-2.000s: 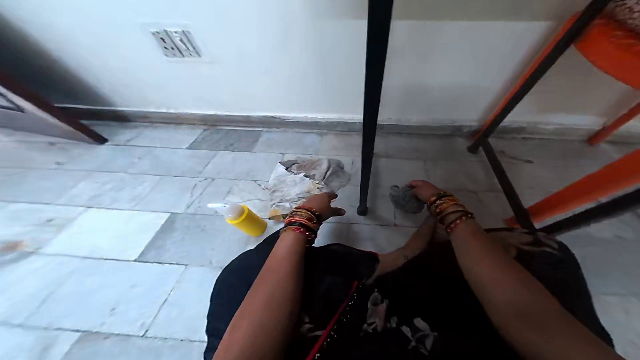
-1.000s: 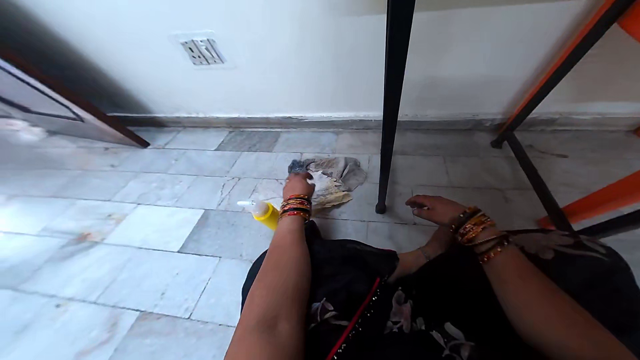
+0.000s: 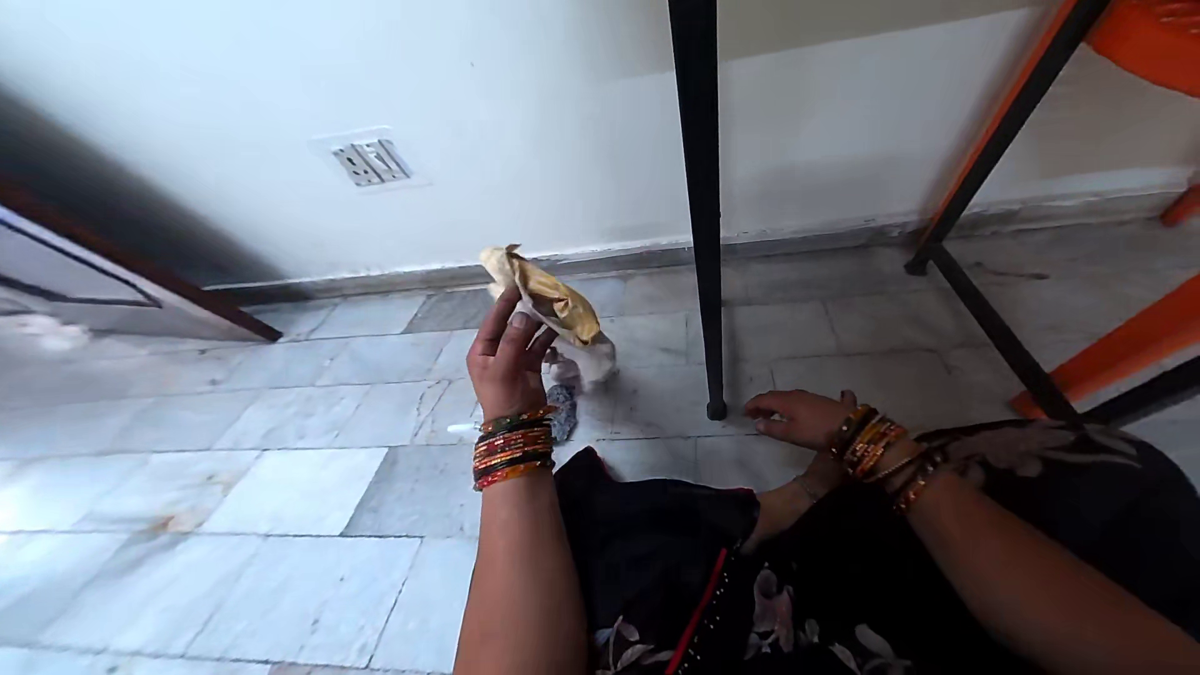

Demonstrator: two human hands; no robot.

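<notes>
Raised above the floor, a crumpled yellow and white cloth [image 3: 553, 300] is pinched between the thumb and fingers of my left hand [image 3: 511, 361]. A paler part of the cloth hangs down to the right of the fingers. Below it, a dark grey scrubber [image 3: 563, 411] lies on the tiles beside my left wrist. Only a white tip of the bottle [image 3: 462, 428] shows left of the bangles; its yellow body is hidden behind my forearm. My right hand [image 3: 802, 415] is empty, fingers loosely bent, just right of the foot of a black metal leg.
The black metal leg [image 3: 705, 234] stands upright between my hands. Black bars [image 3: 998, 328] and orange furniture parts [image 3: 1125, 347] are at the right. Behind is a white wall with a switch and socket plate [image 3: 371, 162]. A door panel [image 3: 122, 281] stands at the left, over marble floor tiles [image 3: 295, 487].
My left hand has lifted the cloth from the floor. The grey scrubber, in my right hand two seconds ago and at my left hand one second ago, now lies below the cloth.
</notes>
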